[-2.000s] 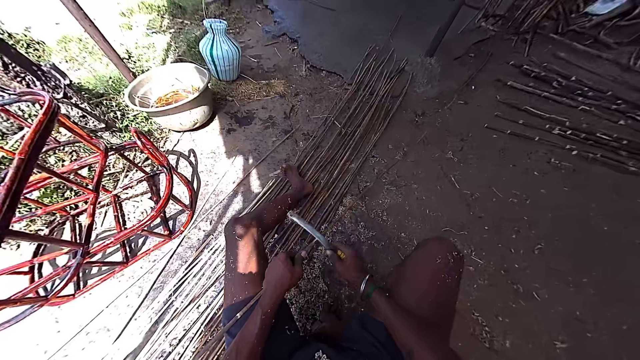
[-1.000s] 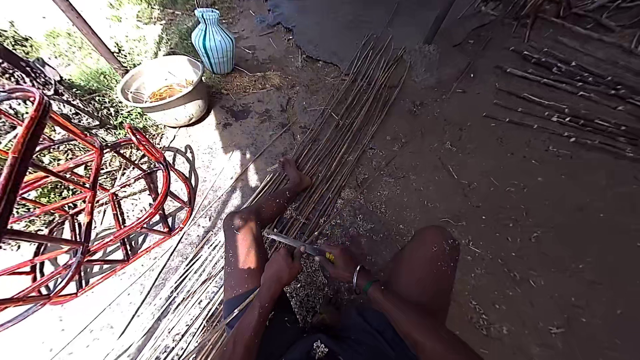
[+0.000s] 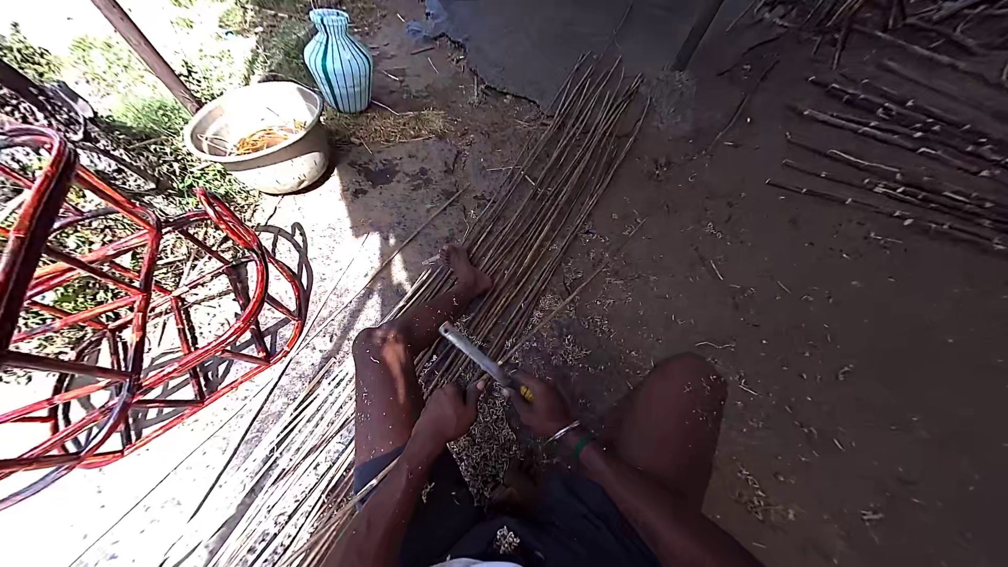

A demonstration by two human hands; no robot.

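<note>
My right hand (image 3: pixel 539 403) is closed on the yellow handle of a knife with a broad metal blade (image 3: pixel 476 352). The blade points up and to the left, over the sticks. Just left of it, my left hand (image 3: pixel 450 411) grips a thin cane stick (image 3: pixel 555 309), which runs from beneath my left forearm up to the right, past the blade. Under and beside my left leg lies a long bundle of thin canes (image 3: pixel 563 181). Pale shavings (image 3: pixel 492 453) cover the ground between my legs.
At the left stands a red cane frame (image 3: pixel 150 315). Beyond it are a pale basin (image 3: pixel 295 161) holding orange strips and a striped blue-white pot (image 3: pixel 340 67). Thicker dark sticks (image 3: pixel 890 177) lie at the right. A post (image 3: pixel 697 35) rises at the top.
The knife blade, nearly level one second ago, now slants more steeply up to the left. A cane now shows extending up to the right beyond my hands.
</note>
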